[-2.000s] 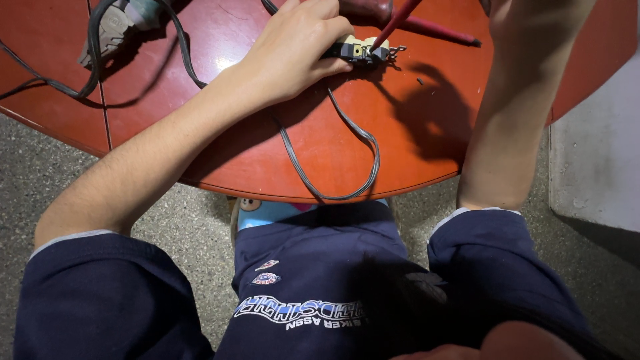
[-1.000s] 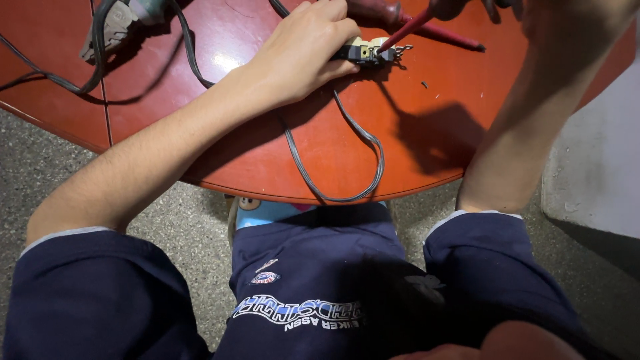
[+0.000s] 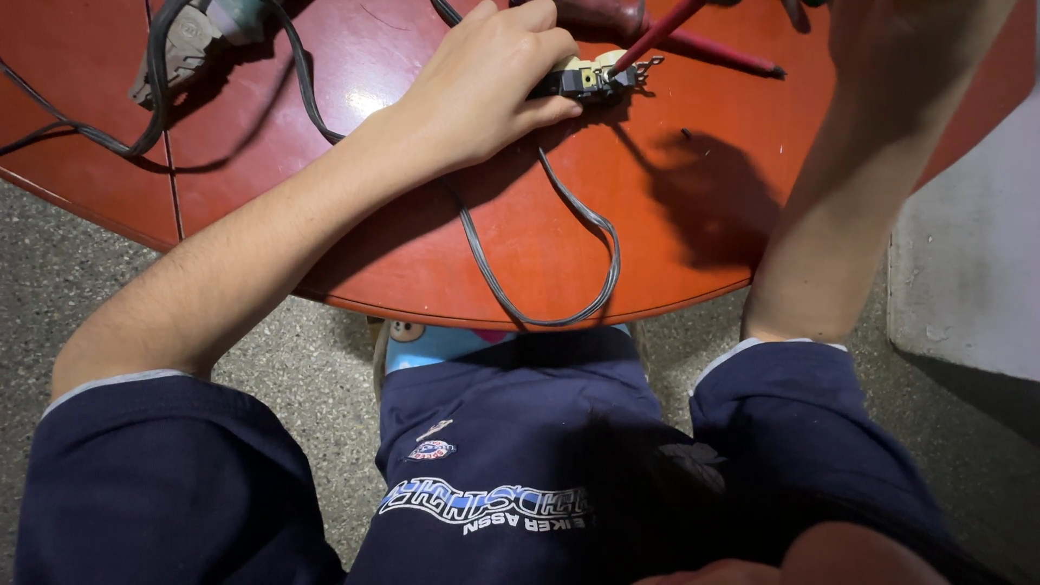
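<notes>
My left hand (image 3: 508,77) grips a small black and cream electrical device (image 3: 589,79), perhaps a socket or switch, with metal tabs at its right end, and holds it down on the red table. The tip of a screwdriver with a red shaft (image 3: 662,31) meets the device's upper side beside a brass-coloured terminal. That shaft runs up to my right hand (image 3: 800,10), which is mostly cut off by the top edge; only some fingertips show there. A grey-black cable (image 3: 611,244) loops toward the table's near edge from beneath my left hand.
A second red screwdriver (image 3: 723,55) lies behind the device on the red table (image 3: 390,284). Pliers (image 3: 183,49) lie at the upper left, with black cable (image 3: 301,77) over and around them. Tiny scraps (image 3: 686,132) lie right of the device. A pale block-like surface (image 3: 967,260) stands at the right.
The screwdriver's tip stays at the device while its shaft has tilted somewhat and my right hand has shifted. My left hand keeps its grip.
</notes>
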